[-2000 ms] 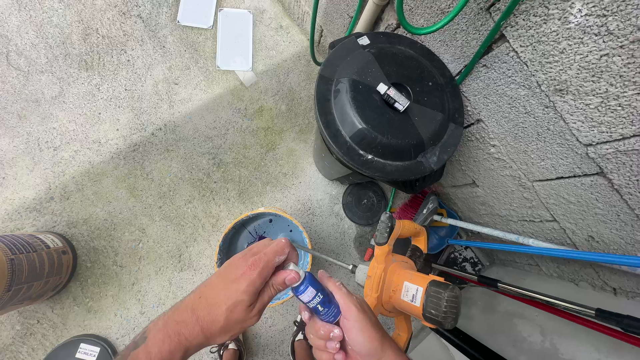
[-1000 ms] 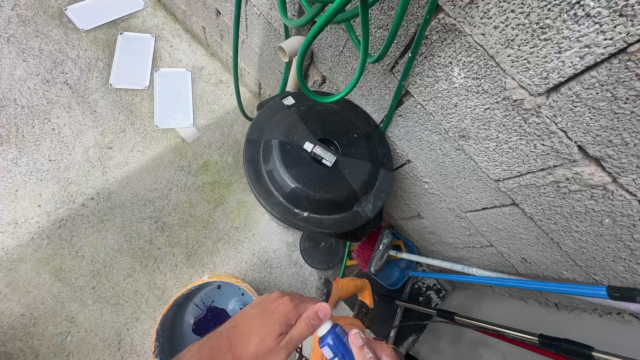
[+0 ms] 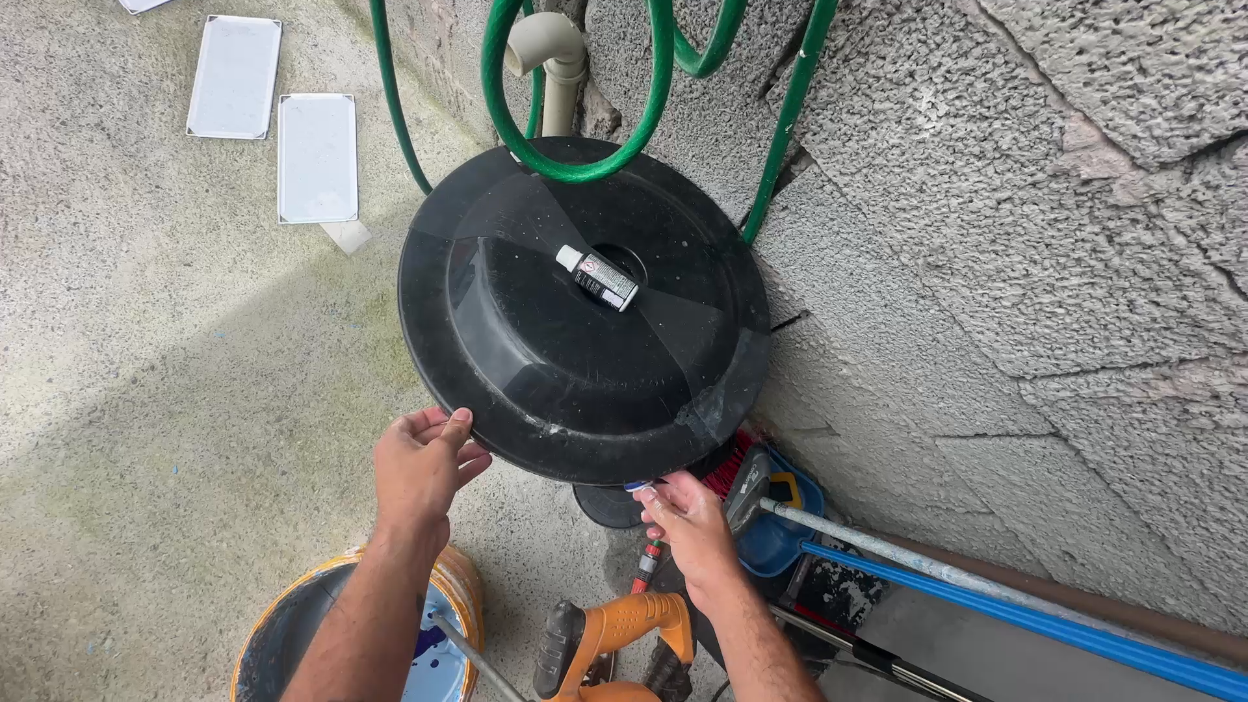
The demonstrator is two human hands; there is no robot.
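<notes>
My left hand (image 3: 426, 466) grips the near left rim of a round black plastic lid (image 3: 526, 390) with thumb and fingers. At the lid's near edge, my right hand (image 3: 687, 517) holds a small blue and white object (image 3: 639, 487), mostly hidden under the rim; whether it is the whole bottle I cannot tell. A small bottle with a white cap (image 3: 597, 278) lies on its side at the lid's centre. Below my hands, an orange power mixer (image 3: 624, 634) has its metal shaft reaching into a bucket (image 3: 466, 595) of light blue paint with dark blotches.
Green hose loops (image 3: 575, 174) hang over the lid's far side near a PVC pipe elbow (image 3: 551, 49). A rough block wall (image 3: 975, 244) stands at right. Blue and metal poles (image 3: 975, 595) run along its foot beside a blue dustpan (image 3: 775, 541). White panels (image 3: 318, 161) lie on the concrete.
My hands have moved from above the bucket and mixer to the lid's near rim. They have parted, and my left hand has taken hold of the rim. The view has shifted toward the lid.
</notes>
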